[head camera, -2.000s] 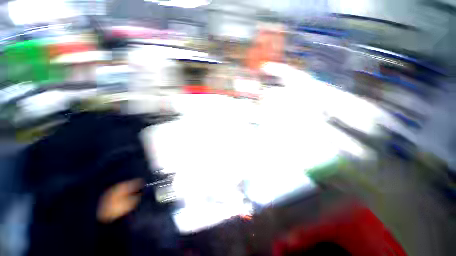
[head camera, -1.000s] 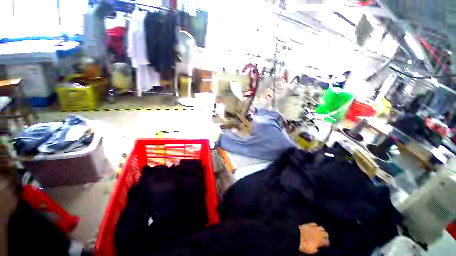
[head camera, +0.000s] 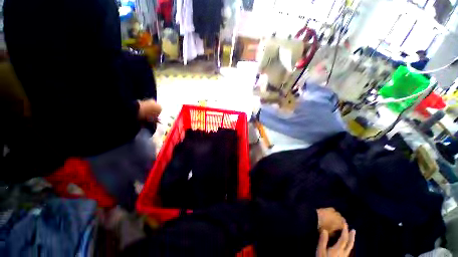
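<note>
Black garments lie heaped on the table at the right. My left hand, at the end of a black sleeve, is on the heap's near part with its fingers bent; whether it grips cloth is unclear. My right hand is just below it at the bottom edge, partly cut off, fingers apart, with nothing seen in it. The two hands are close together or touching.
A red perforated crate with black garments stands left of the table. A person in black stands at the left. Blue-grey cloth lies by a neighbouring machine. Blue garments are at lower left.
The view has turned left, so crate and heap sit further right. The person at left now fills more of the view. My right hand has come into view beside my left.
</note>
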